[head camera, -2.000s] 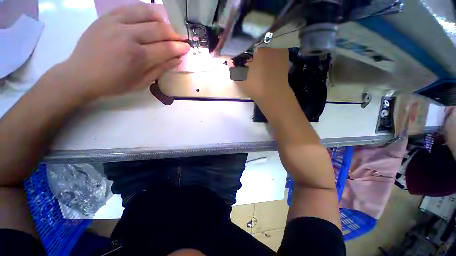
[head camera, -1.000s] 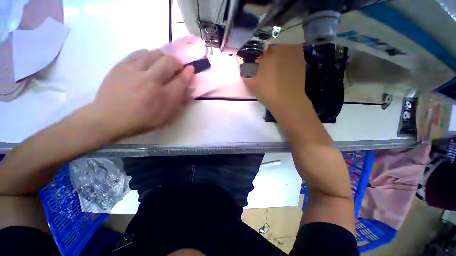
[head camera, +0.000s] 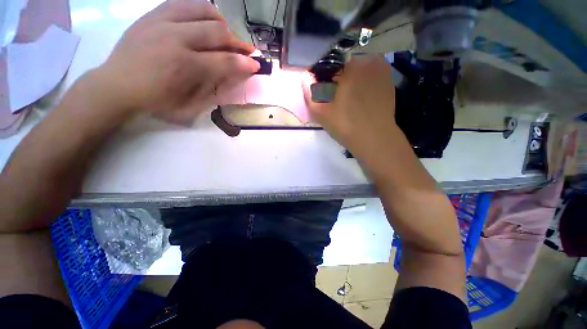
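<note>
The pale pink cut piece (head camera: 260, 92) lies over the needle plate under the bright lamp. My left hand (head camera: 180, 61) pinches a small black size label (head camera: 263, 65) between thumb and fingertips at the left of the presser foot (head camera: 267, 38), over the pink piece. My right hand (head camera: 360, 96) is right of the needle, its fingertips at the round black knob (head camera: 327, 67) with its grey block (head camera: 323, 92). Whether these fingers grip the knob or the fabric edge cannot be told. The needle tip is lost in glare.
The machine head (head camera: 515, 51) hangs over the upper right. A black cloth (head camera: 425, 109) lies right of my right hand. Pink and white cut pieces (head camera: 42, 67) lie at the far left. The grey table edge (head camera: 244, 198) runs in front, with blue baskets (head camera: 96, 257) below on both sides.
My left hand has moved up and toward the presser foot with the label. The pink piece has shifted up, uncovering part of the tan plate. My right hand stays beside the knob.
</note>
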